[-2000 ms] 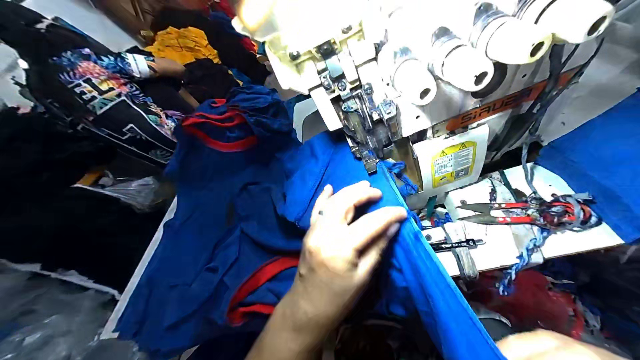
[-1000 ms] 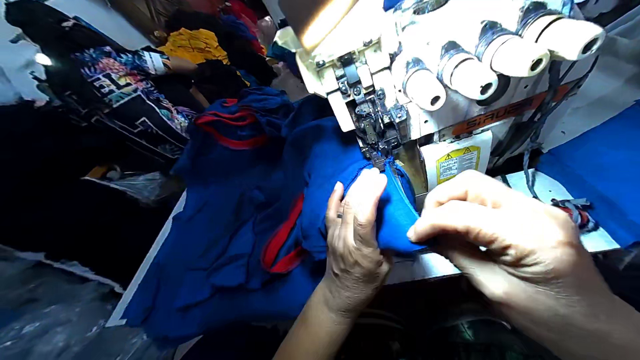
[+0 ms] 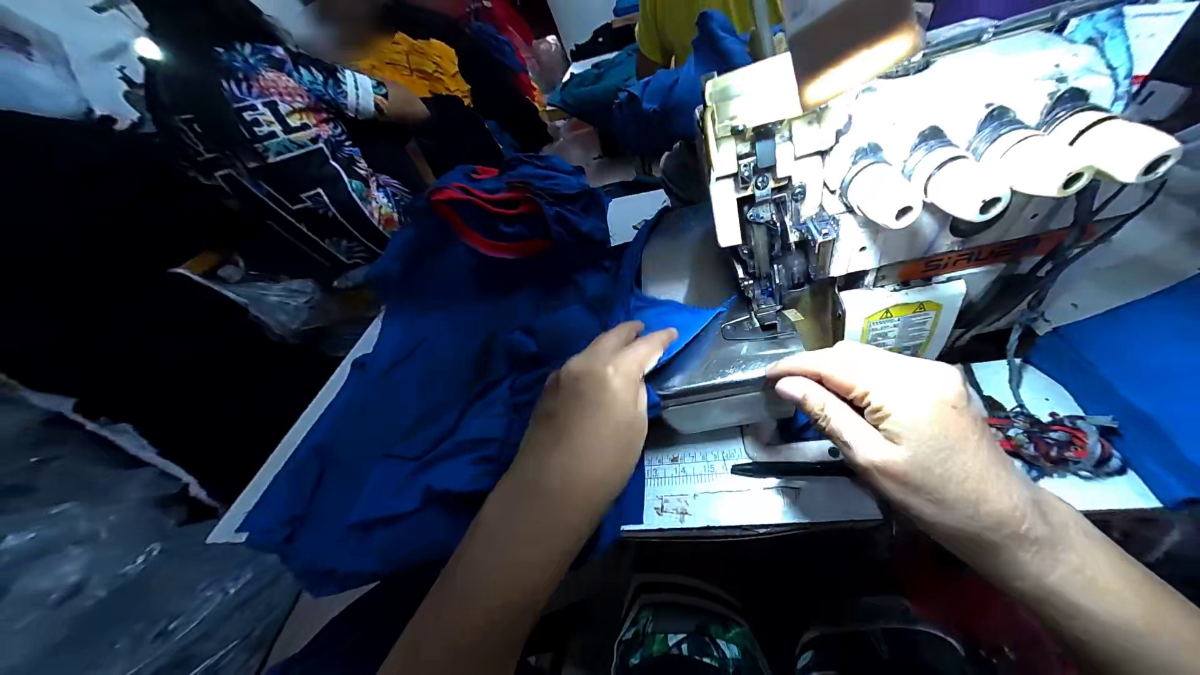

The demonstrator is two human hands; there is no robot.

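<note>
My left hand (image 3: 600,394) rests on blue fabric (image 3: 680,323) at the left edge of an overlock sewing machine's metal bed (image 3: 712,361); whether its fingers grip the cloth cannot be told. My right hand (image 3: 891,412) is at the bed's front right corner, thumb and forefinger nearly together, and anything between them is hidden. The presser foot (image 3: 767,319) stands between and beyond my hands, with no blue cloth under it. Dark blue garments with red neck trim (image 3: 497,211) lie heaped to the left of the machine. A black pen-like tool (image 3: 787,469) lies below the bed.
Thread-wrapped red-handled snips (image 3: 1059,441) lie at the right, beside blue cloth (image 3: 1134,375). A measuring scale (image 3: 694,469) runs along the table's front. A person in a patterned shirt (image 3: 300,141) is at the upper left, and yellow cloth (image 3: 417,66) lies behind.
The blue cloth has come away from the presser foot, baring the metal bed. My left hand has moved left, away from the foot, and my right hand no longer holds the cloth's edge.
</note>
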